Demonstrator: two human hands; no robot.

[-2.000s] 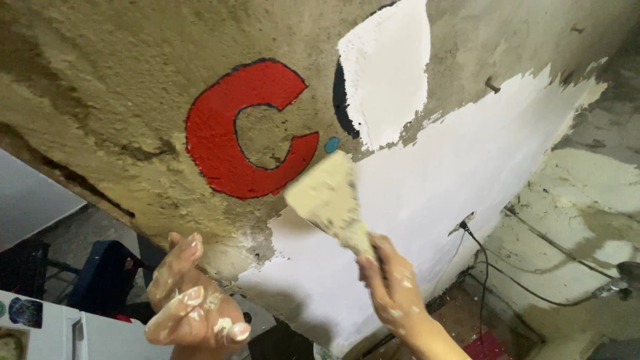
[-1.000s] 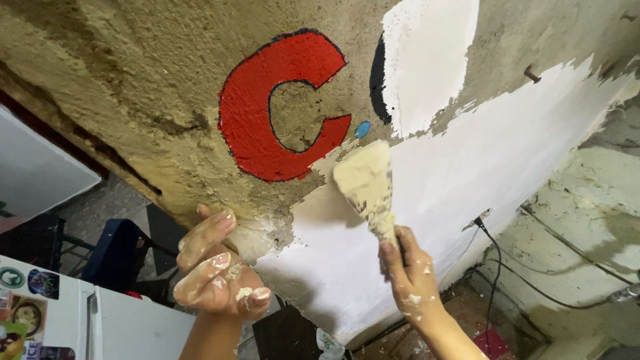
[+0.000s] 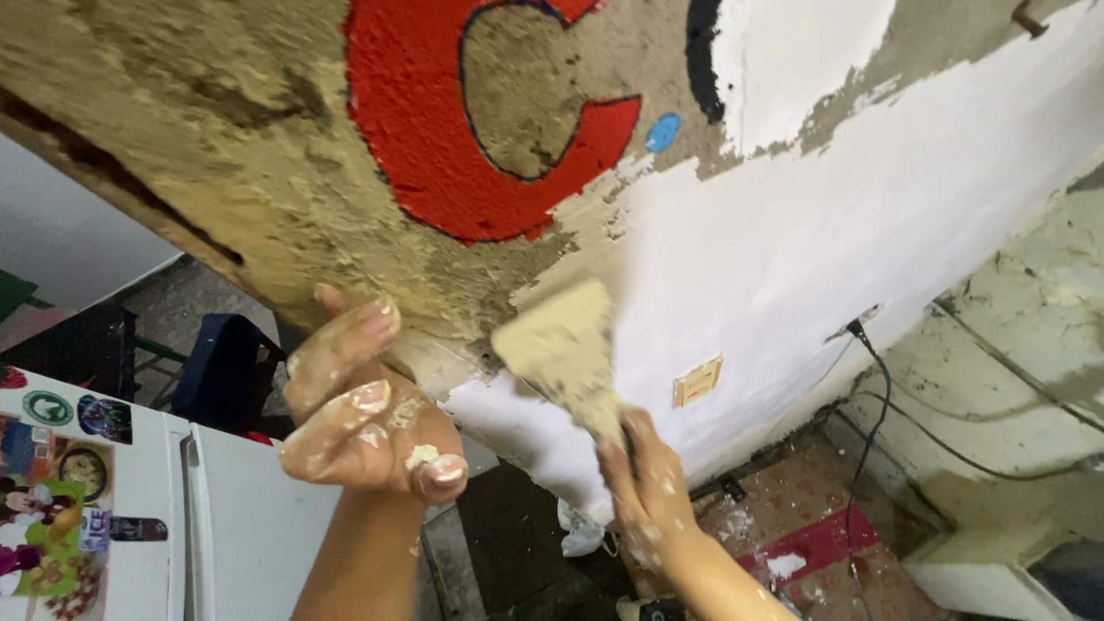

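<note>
My right hand grips the handle of a putty knife, whose wide blade is coated in pale filler. The blade lies over the wall where rough plaster meets a smooth white coat, below a red painted letter C. Whether the blade touches the wall cannot be told. My left hand, smeared with white filler, is raised left of the blade with its fingers curled apart and no tool in it. A small blue painted spot is right of the letter.
At lower left stands a white refrigerator covered partly with magnets, with a dark blue chair behind it. A black plug and cable hang from a wall outlet. A switch plate is on the white coat; a nail sticks out at upper right.
The putty knife in my right hand has moved from beside the blue spot down to the wall below the letter. The view has shifted, bringing more of the refrigerator and the switch plate into sight.
</note>
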